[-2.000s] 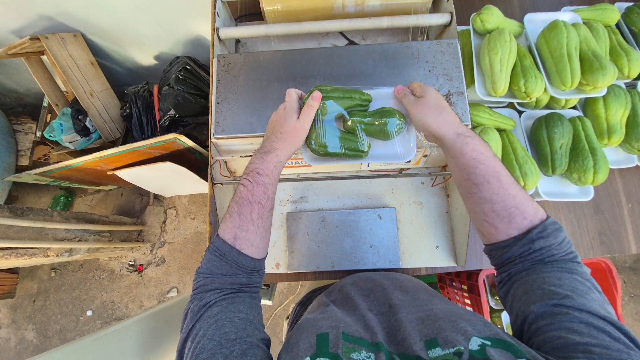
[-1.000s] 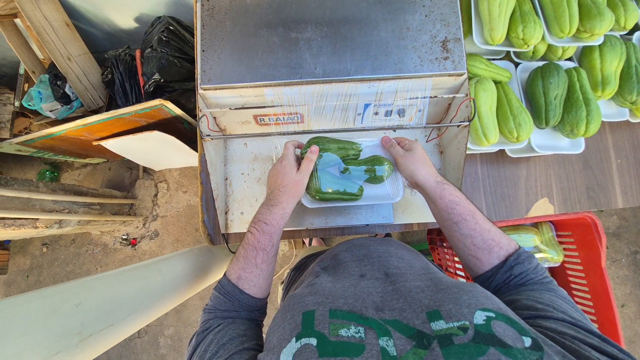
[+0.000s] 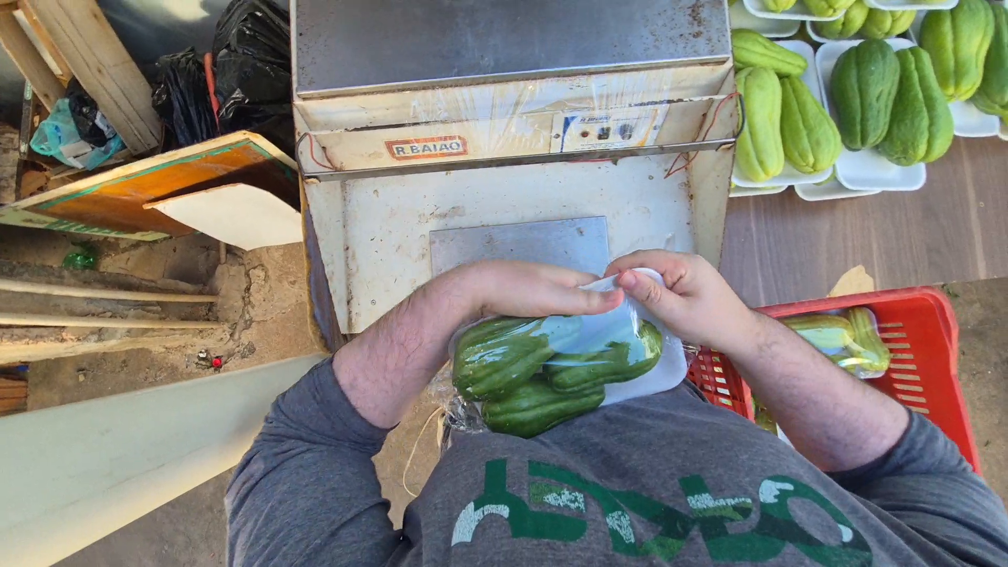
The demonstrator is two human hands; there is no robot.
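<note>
A white foam tray [image 3: 657, 368] of green chayotes [image 3: 531, 370] under clear plastic film is tilted close against my shirt. My left hand [image 3: 543, 290] lies along the tray's far edge, its fingers partly hidden. At the same edge, near the tray's upper corner, my right hand [image 3: 681, 295] pinches the film and tray between thumb and fingers. Loose, crumpled film [image 3: 465, 416] hangs at the left end of the pack. Just beyond my hands is the film-wrapping machine [image 3: 520, 189], with a bare metal plate [image 3: 516, 242] on its lower deck.
Foam trays of chayotes [image 3: 878, 169] stand on the wooden table [image 3: 850, 236] at the right. A red plastic crate [image 3: 937, 339] holding wrapped packs sits below my right forearm. At the left are black plastic bags [image 3: 252, 63], leaning boards [image 3: 150, 189] and a pale panel [image 3: 142, 449].
The chayote tray has come from over the machine toward my body and is now tilted. My hands, earlier at its two ends, are now close together at its far edge. The view has shifted.
</note>
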